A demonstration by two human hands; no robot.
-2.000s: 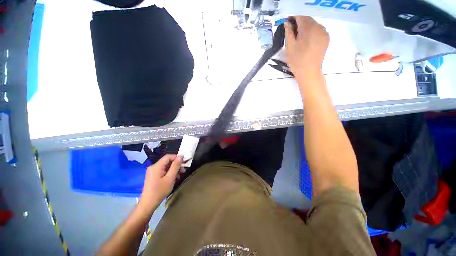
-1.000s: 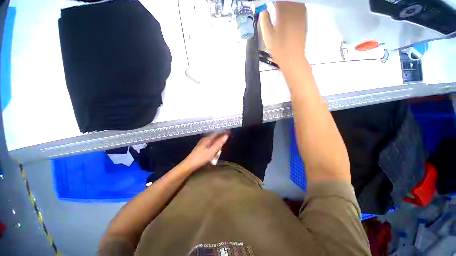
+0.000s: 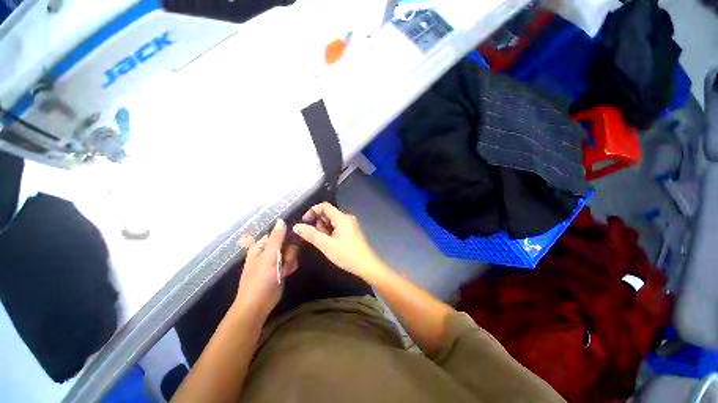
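Observation:
A narrow black strip (image 3: 323, 140) lies over the table's front edge, its free end on the white table top. Its near end runs down to my two hands, held close together just off the edge. My left hand (image 3: 264, 268) grips dark cloth at the strip's near end, with a thin white card (image 3: 279, 266) seen edge-on at its palm. My right hand (image 3: 334, 240) has bent fingers at the same dark cloth. The fingers partly hide where strip and cloth meet. Black cut pieces (image 3: 55, 283) lie on the table at the left.
The JACK sewing machine (image 3: 79, 86) is at upper left. An orange-red item (image 3: 336, 50) lies on the table top. A ruler (image 3: 197, 277) runs along the front edge. At right are a blue crate (image 3: 504, 250) with dark and pinstriped cloth (image 3: 523, 130), a red stool-like object (image 3: 612, 143) and dark red cloth (image 3: 551, 330).
The view has swung to the right. My right hand has left the needle area and come down beside my left hand. The strip's far end has moved away from the machine and lies loose near the edge.

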